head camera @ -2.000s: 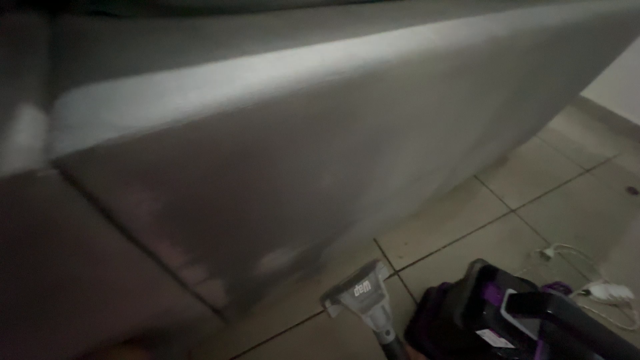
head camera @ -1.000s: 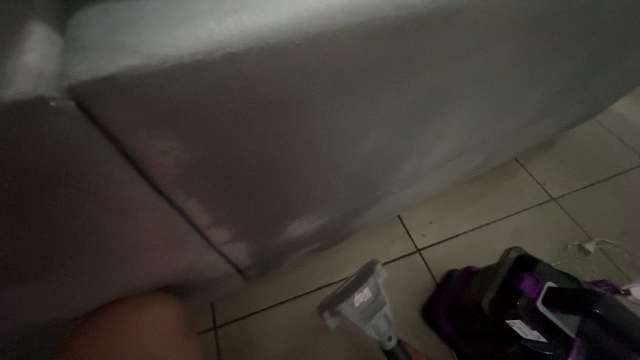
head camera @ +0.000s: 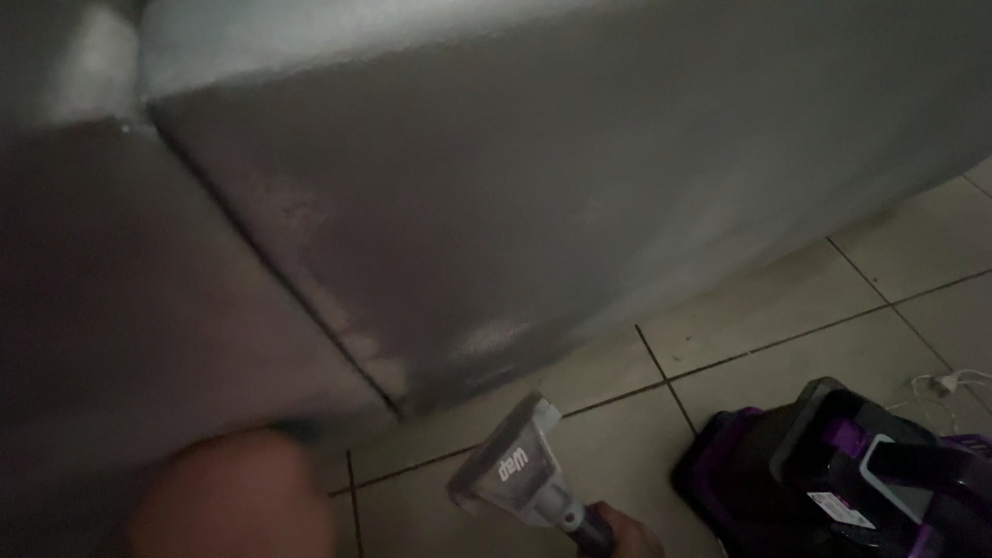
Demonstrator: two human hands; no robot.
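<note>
At the bottom, my right hand [head camera: 629, 533] is closed around the dark handle of a Wap upholstery extractor nozzle [head camera: 511, 465]. The nozzle's wide, translucent head is over the floor tiles, near the lower edge of a grey upholstered sofa [head camera: 496, 186]. A dark seam runs diagonally down the sofa, and paler, shiny patches show near its lower edge. At the lower left is a large, blurred, rounded patch of bare skin [head camera: 232, 496]; whether it is my left hand or a knee cannot be told.
A black and purple extractor machine [head camera: 798, 465] stands on the tiled floor [head camera: 744, 325] at the lower right. Behind it lies a white cable with a plug [head camera: 944, 382]. The sofa fills most of the upper view.
The rounded patch of skin, barely visible two seconds ago, now shows larger at the lower left. More of my right hand shows on the nozzle's handle. The view has shifted somewhat.
</note>
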